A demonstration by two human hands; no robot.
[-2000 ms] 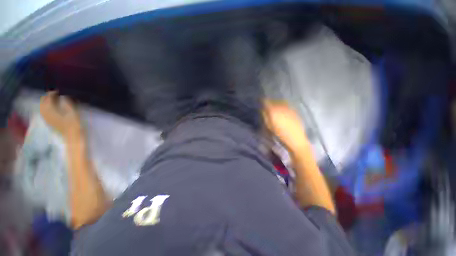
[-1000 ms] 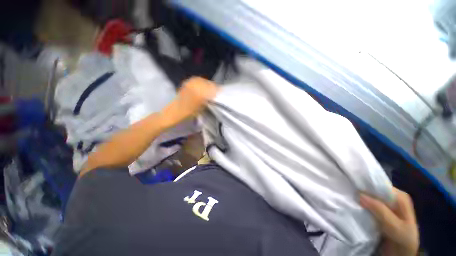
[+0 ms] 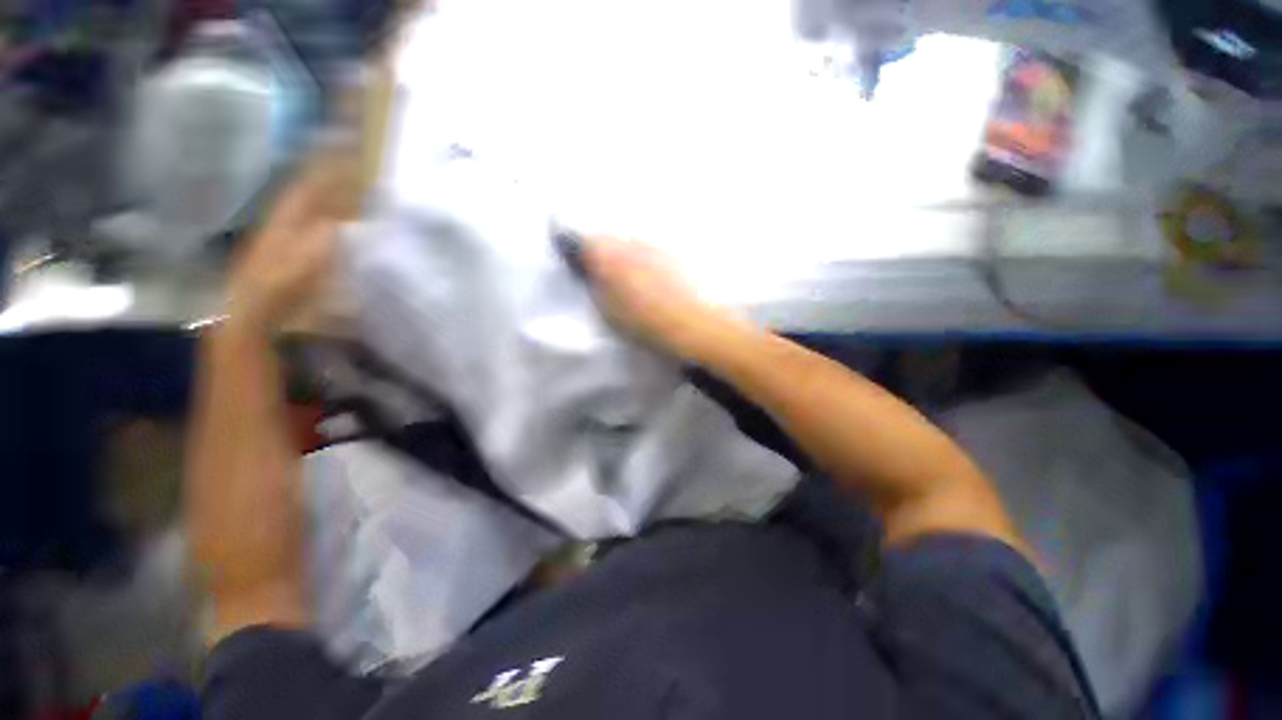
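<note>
The light grey garment [image 3: 478, 324] lies over the table's front edge and hangs down to the lap, with a black band along its lower left part. My left hand [image 3: 291, 246] is at the garment's left edge, blurred; its fingers cannot be made out. My right hand [image 3: 629, 288] is on the garment near the middle, with a small dark thing or dark edge at its fingertips. Whether it grips the cloth cannot be told. The table top is overexposed.
A smartphone [image 3: 1029, 120] with a lit screen lies on the table [image 3: 900, 281] at right, a cable below it. Yellow scissors handles [image 3: 1206, 228] are further right. Grey cloth [image 3: 1083, 521] hangs below the table at right.
The view has turned to face the table. The garment, held stretched over the lap before, now lies partly on the table. Both hands have moved up to the table's front.
</note>
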